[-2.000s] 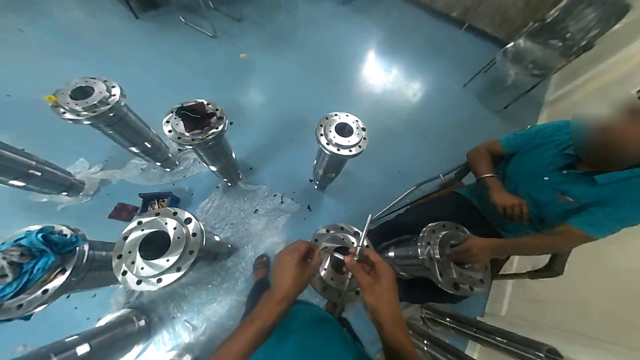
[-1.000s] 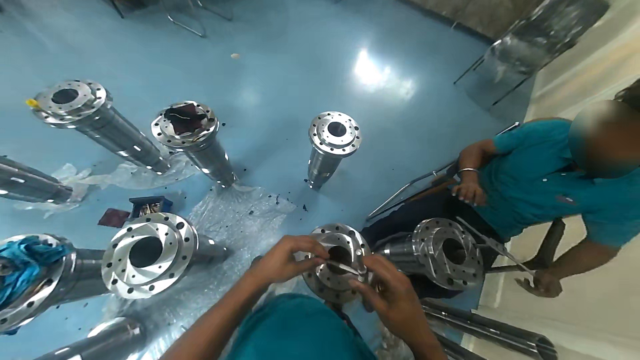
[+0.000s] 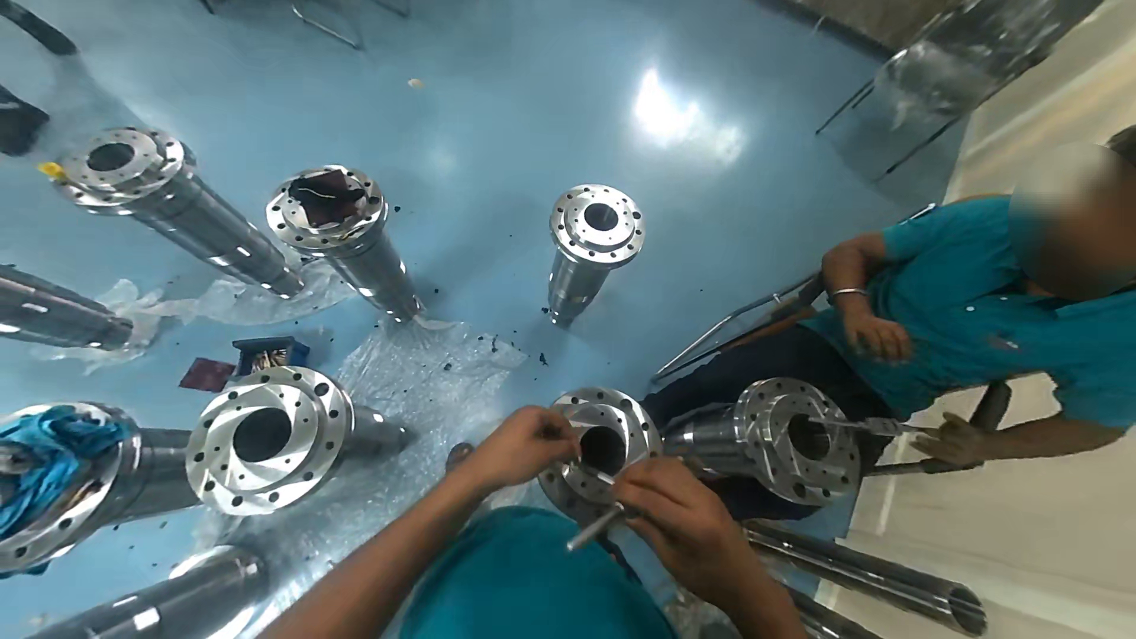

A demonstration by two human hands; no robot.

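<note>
A flanged steel cylinder (image 3: pixel 641 424) stands upright just in front of me, its round bore dark. Over its left edge is my left hand (image 3: pixel 532 448), fingertips pinched together near one end of a thin metal tool; whether they grip it is unclear. My right hand (image 3: pixel 679 515) is shut on this small metal hand tool (image 3: pixel 595 529), whose bar-shaped part points down and left. The tool's exact kind cannot be told. My fingers hide part of the flange. Beside it on the right, another flanged cylinder (image 3: pixel 772 404) leans by a seated co-worker.
The co-worker (image 3: pixel 941 293) sits at the right, holding a metal tool (image 3: pixel 865 426) at the neighbouring flange. More flanged cylinders (image 3: pixel 306 470) stand at the left, one topped with a blue cloth (image 3: pixel 62 453). Plastic sheeting (image 3: pixel 426 382), a blue box (image 3: pixel 297 351) and steel tubes (image 3: pixel 861 568) lie about.
The metal tool in my right hand has been turned and now points down and left. The co-worker's tool, held away from the flange a second ago, now reaches over its bore.
</note>
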